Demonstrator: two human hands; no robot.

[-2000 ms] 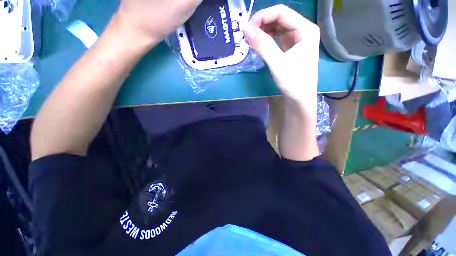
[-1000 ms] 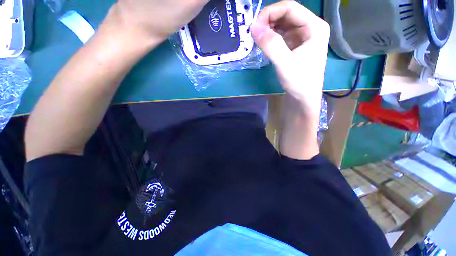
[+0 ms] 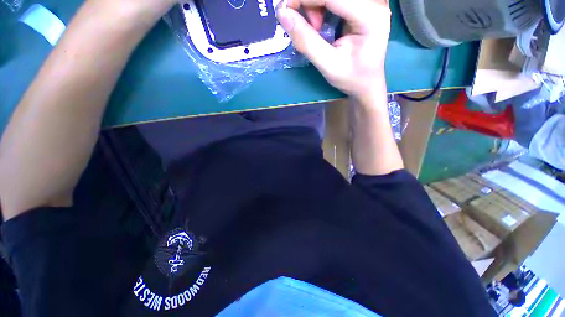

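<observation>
The white housing half (image 3: pixel 214 54) lies on its clear crinkled bag (image 3: pixel 224 80) at the top centre, its top cut off by the picture's edge. The black card reader module (image 3: pixel 238 26) lies inside its rim, with part of its white lettering showing. My right hand (image 3: pixel 347 46) is at the module's right edge, thumb and forefinger pinched on what looks like a thin pale lead, mostly hidden by the fingertips. My left hand (image 3: pixel 152 5) is at the top edge, left of the housing, mostly cut off; its fingers are out of view.
A white strip (image 3: pixel 43 23) lies on the green mat at upper left. A grey rounded machine (image 3: pixel 461 18) with a black cord (image 3: pixel 443 68) stands at upper right. Below the bench edge are an open carton (image 3: pixel 412 127) and a red bin (image 3: pixel 480 116); more cartons (image 3: pixel 495 201) stand at lower right.
The view has shifted, so the housing, module and hands sit higher and further left, with more cut off. My right fingertips are still at the module's right edge.
</observation>
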